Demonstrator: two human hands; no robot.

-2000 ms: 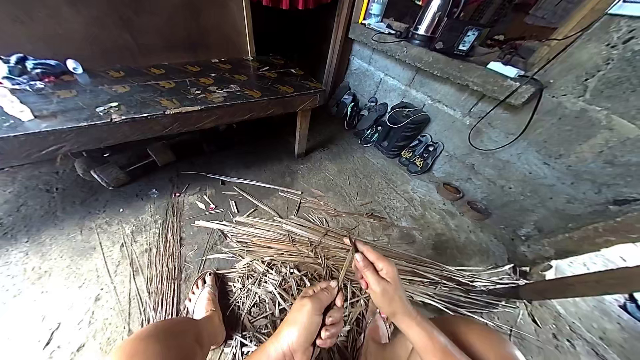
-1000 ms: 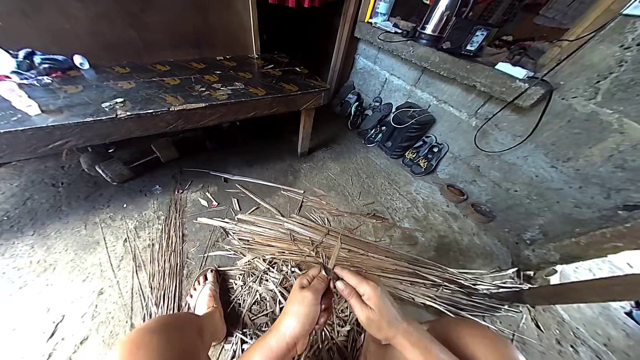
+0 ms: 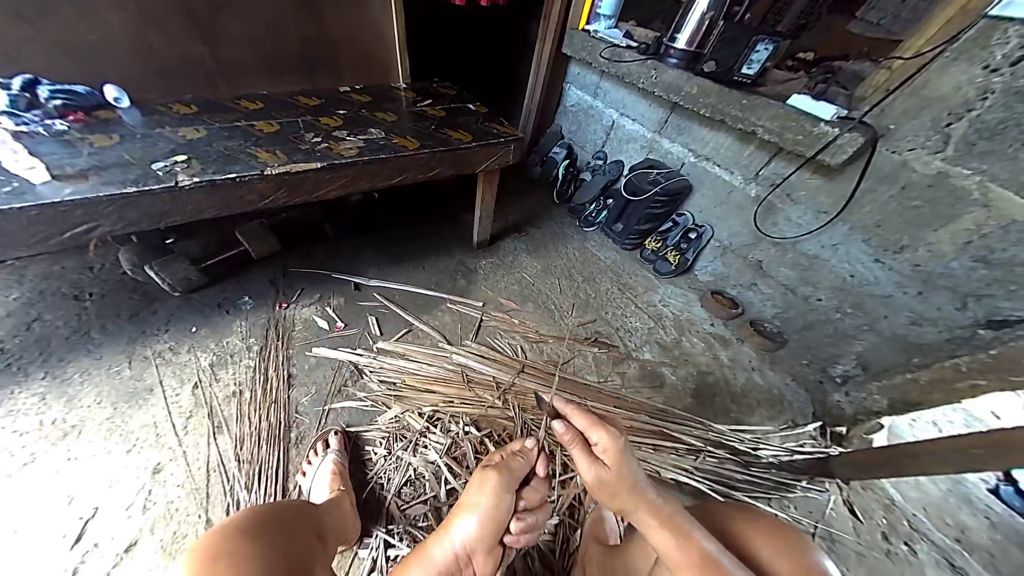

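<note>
My left hand [image 3: 512, 500] is closed around the lower part of a thin dried frond rib [image 3: 560, 360], just above a heap of dry leaf shavings [image 3: 424, 464]. Right beside it, my right hand [image 3: 592, 448] grips a small dark knife blade [image 3: 546, 406] against the same strip, its handle hidden by the fingers. Behind both hands lies a large bundle of dried palm fronds [image 3: 496, 376], spread across the floor to the right. A row of thin stripped ribs [image 3: 268, 408] rests on the floor to the left of my sandalled foot [image 3: 328, 472].
A low wooden bench [image 3: 320, 176] spans the upper left, with cloth items on it. Shoes [image 3: 680, 244] and a black bag [image 3: 646, 200] stand along the block wall. Two small brown bowls [image 3: 722, 304] sit on the floor. A wooden beam [image 3: 920, 454] juts in from the right.
The wide light strip between my hands one second ago is no longer seen there; a thin one now stands up between them. My right hand has stayed close to the left.
</note>
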